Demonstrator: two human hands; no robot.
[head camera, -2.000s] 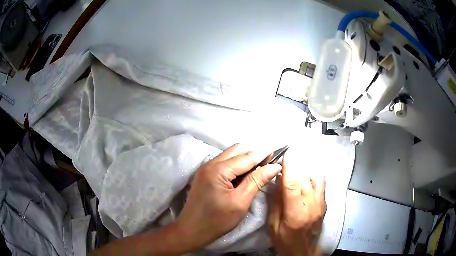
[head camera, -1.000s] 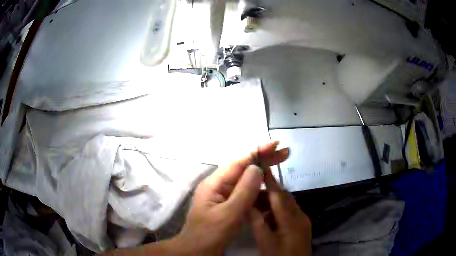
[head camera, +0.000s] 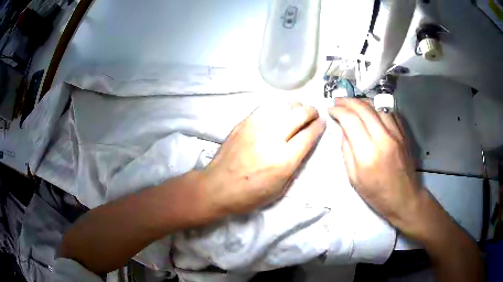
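The pale grey garment (head camera: 149, 115) lies crumpled across the table, its cloth reaching under the machine's needle area. My left hand (head camera: 265, 148) lies on the cloth, its fingertips just below and left of the presser foot (head camera: 332, 88). My right hand (head camera: 378, 160) lies on the cloth to the right, fingertips close below the foot. Both hands press down with fingers bent; no tool shows in them. Glare hides the cloth edge between the fingertips.
The white sewing machine head (head camera: 405, 33) is at the upper right, with a translucent oblong cover (head camera: 289, 44) left of the needle and a tension knob (head camera: 430, 48). Grey cloth (head camera: 47, 226) hangs at the lower left. The brown table edge (head camera: 63, 47) runs at the upper left.
My hands were together near the table's front holding a small dark item; they have moved up to the presser foot and lie apart on the cloth. The dark item no longer shows. The camera view has shifted.
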